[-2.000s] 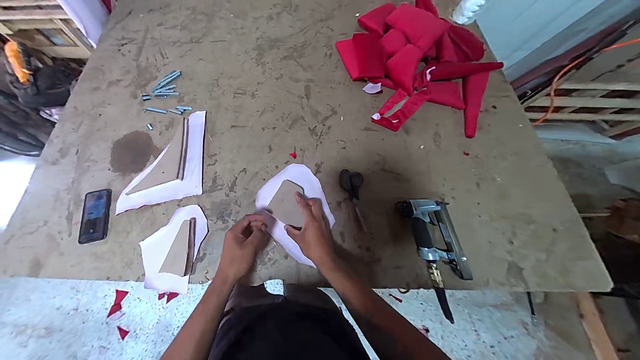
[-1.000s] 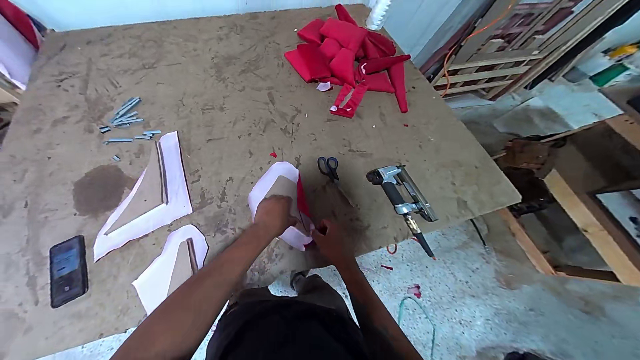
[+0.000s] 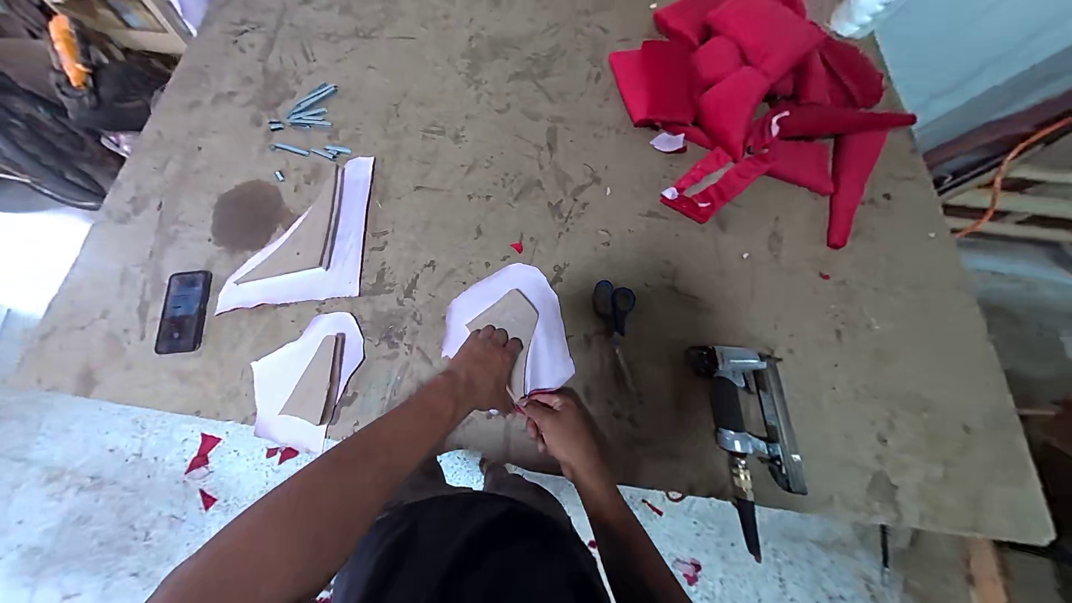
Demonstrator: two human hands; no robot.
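Note:
Near the table's front edge lies a white-backed fabric piece (image 3: pixel 548 314) with a flat brown board (image 3: pixel 512 314) on it. My left hand (image 3: pixel 488 360) presses down on the board's lower part, fingers curled. With its fingertips my right hand (image 3: pixel 557 423) pinches the fabric's lower corner, where a red underside shows along the edge. Dark-handled scissors (image 3: pixel 614 310) lie just right of the fabric. A pneumatic staple gun (image 3: pixel 749 410) rests farther right. To the left are two more white fabric pieces, one larger (image 3: pixel 358 218) and one smaller (image 3: pixel 280 381), each with a brown board on it.
Red padded fabric pieces (image 3: pixel 745 84) are heaped at the back right. Strips of staples (image 3: pixel 310 109) lie at the back left, above a dark stain. A phone (image 3: pixel 182 311) is at the left edge. Red scraps (image 3: pixel 203 452) lie on the floor.
My right hand has moved from on top of the board to the fabric's lower corner. My left hand has moved from the fabric's left edge onto the board.

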